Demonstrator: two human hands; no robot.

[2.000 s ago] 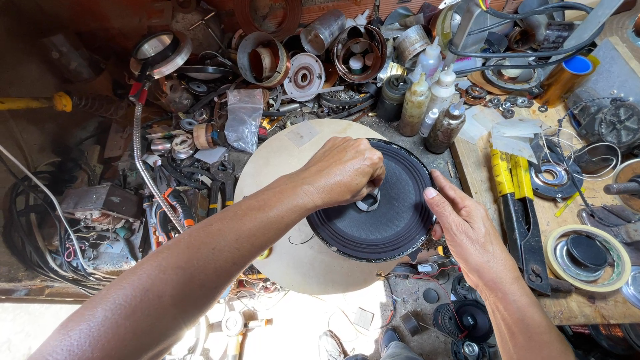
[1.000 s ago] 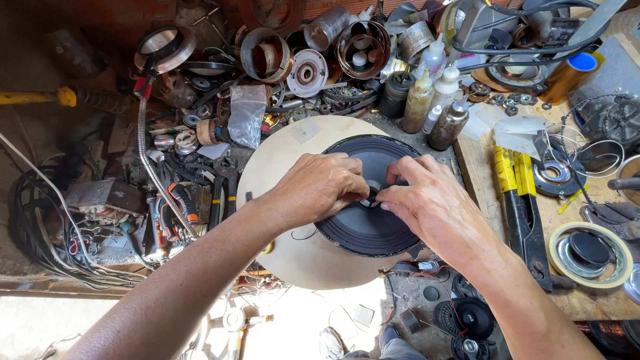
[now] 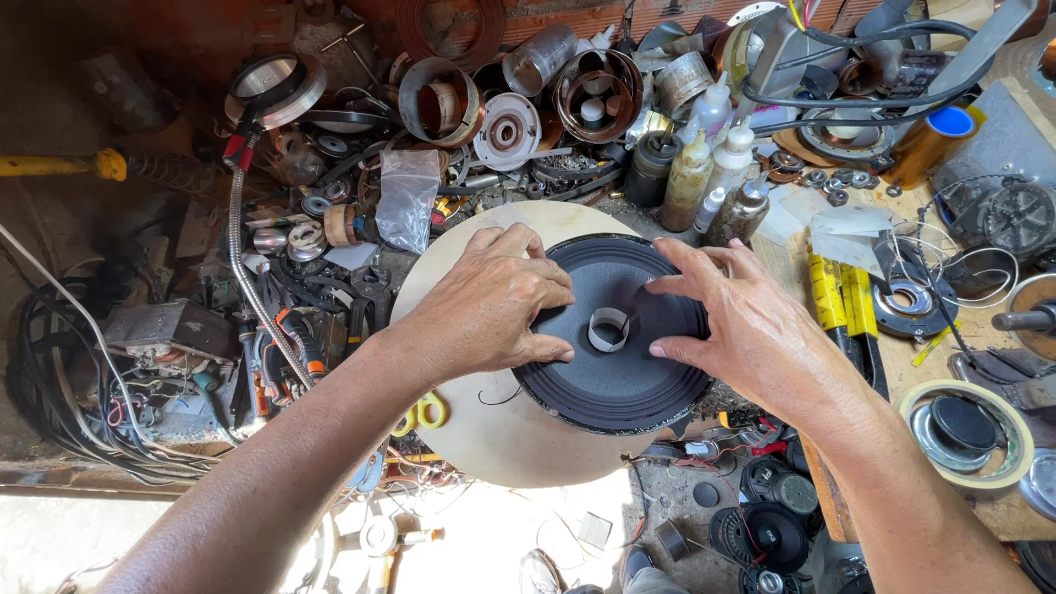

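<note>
A black loudspeaker cone [image 3: 590, 396] lies face up on a round pale wooden disc [image 3: 520, 462]. At the cone's centre stands a short whitish ring [image 3: 609, 330], open at the top. My left hand [image 3: 503, 305] rests on the cone's left side, fingers spread and thumb near the ring. On the right side, my right hand [image 3: 726, 318] touches the cone with its fingers apart. Neither hand grips anything. The yellow handles of scissors [image 3: 429, 410] show at the disc's lower left, partly behind my left forearm.
Glue bottles [image 3: 687, 183] stand behind the disc. A flexible metal lamp arm [image 3: 239, 239] rises at left among tools. At right, yellow-handled cutters [image 3: 827, 297] and a tape roll [image 3: 914, 404] lie on a wooden board. Small speakers [image 3: 771, 536] sit below.
Both hands have moved apart from the cone's centre toward its two sides. The pale ring there, hidden by the fingers one second ago, is now in plain view.
</note>
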